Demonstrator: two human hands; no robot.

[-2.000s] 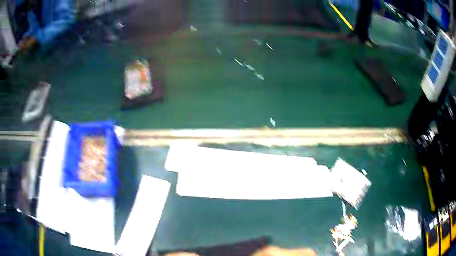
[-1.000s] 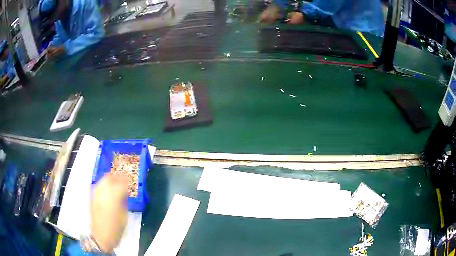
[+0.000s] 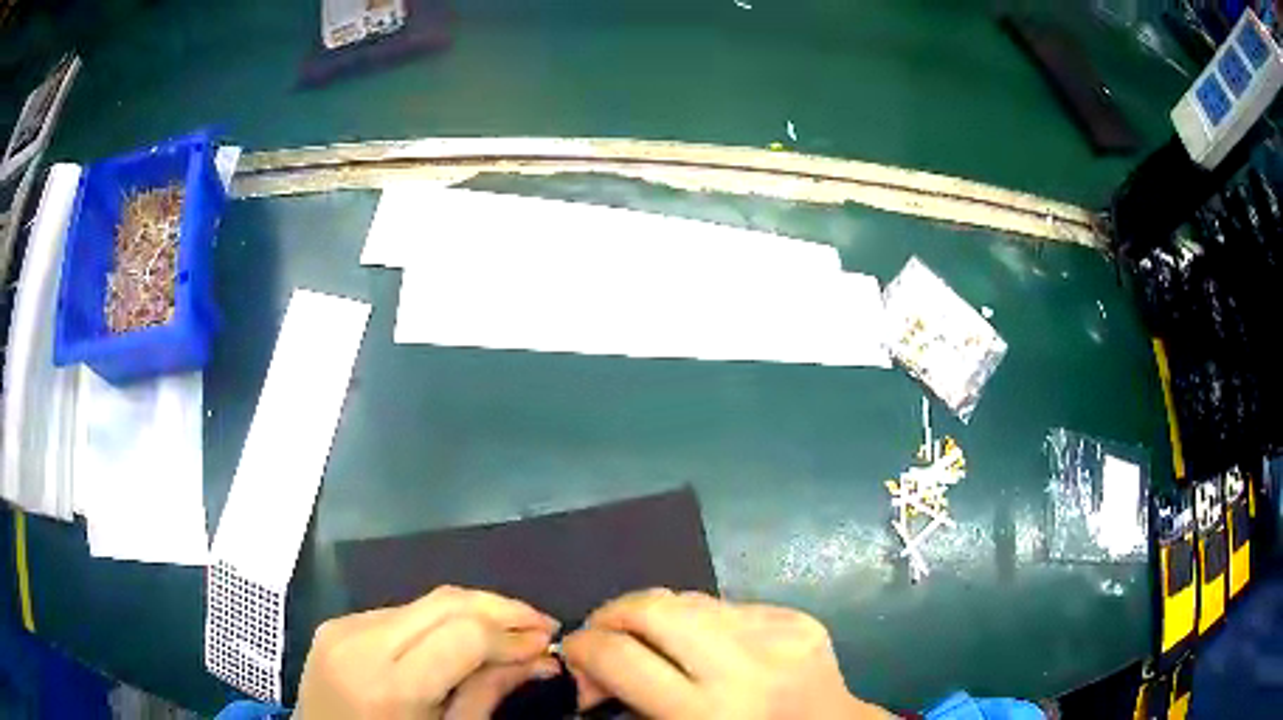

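Observation:
My left hand [image 3: 422, 654] and my right hand [image 3: 704, 654] meet at the bottom centre, fingertips pinched together over the black foam pad [image 3: 563, 551]. A tiny whitish piece shows between the fingertips; it is too small to name. A dark patch shows just below them. The blue parts bin [image 3: 85, 253] with a coppery-pink mass of small parts [image 3: 147, 259] stands at the left. The sticker sheet [image 3: 282, 436], with a dark dot grid at its near end, lies left of the pad. Small white-yellow parts [image 3: 926, 499] lie in a pile to the right.
Blank white sheets [image 3: 619, 288] lie behind the pad. A zip bag of parts [image 3: 946, 338] and a clear bag [image 3: 1098, 495] lie right. Beyond the pale rail [image 3: 661, 172], a phone unit [image 3: 362, 20] sits on a dark pad on the belt. Black-and-yellow items [image 3: 1207, 549] stand at the right edge.
The view has tilted down to the bench. My left hand has left the blue bin and is now together with my right hand over the pad.

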